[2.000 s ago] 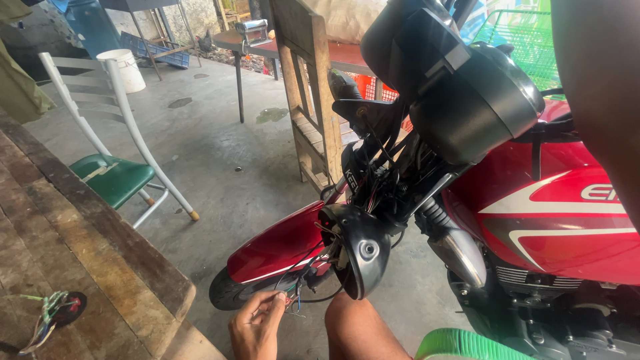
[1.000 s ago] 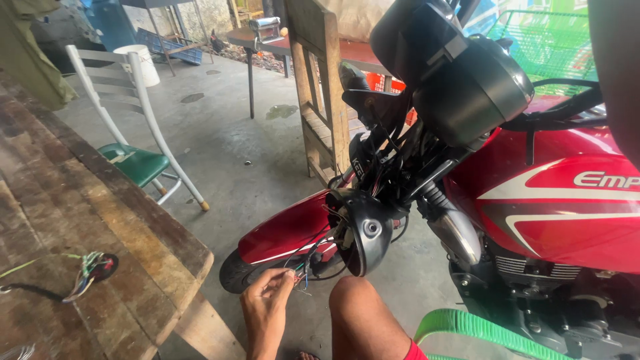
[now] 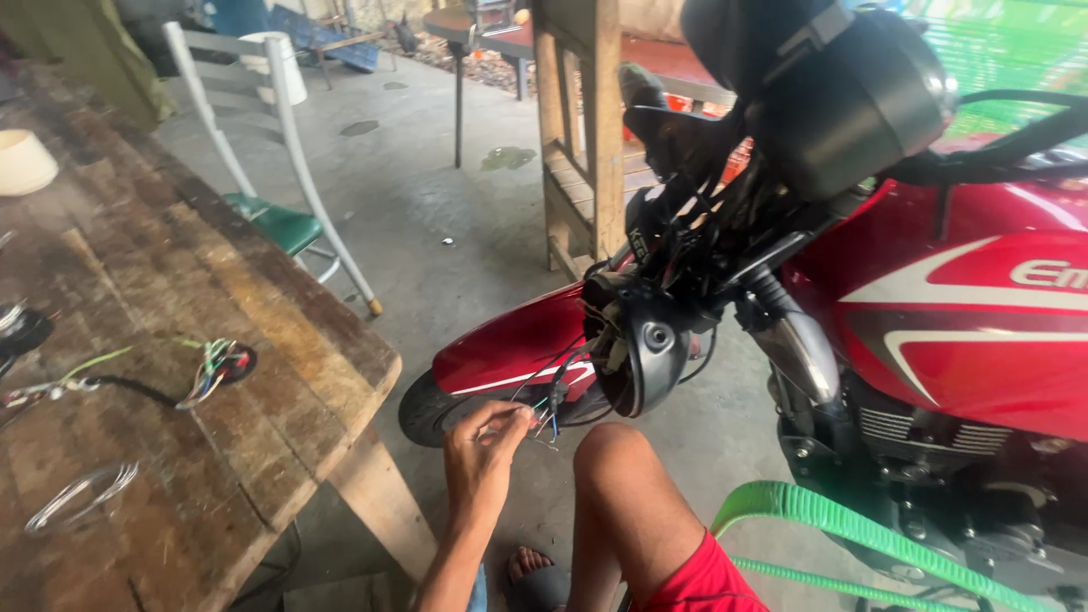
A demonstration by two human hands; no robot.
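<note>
My left hand (image 3: 486, 442) is at the lower middle, its thumb and fingertips pinched on thin electrical wires (image 3: 546, 418) of several colours. These wires hang beside the open black headlight housing (image 3: 650, 344) of the red motorcycle. More loose wires and connectors spill from the housing's open side. Behind my fingertips are the red front fender (image 3: 510, 344) and the front tire (image 3: 416, 412). My right hand does not show. On the wooden table at left lies a small round part with coloured wires (image 3: 225, 364).
The wooden table (image 3: 161, 280) fills the left side, with a bundle of clear wire (image 3: 83, 497) and a cream cup (image 3: 24, 161). A green-seated metal chair (image 3: 280, 223) stands behind it. A green woven chair arm (image 3: 816, 508) is at lower right, beside the engine (image 3: 931, 442).
The view has shifted, showing more of the table. My left hand stays at the wires by the headlight housing. The dark shape at the upper right edge in the earlier frames is gone.
</note>
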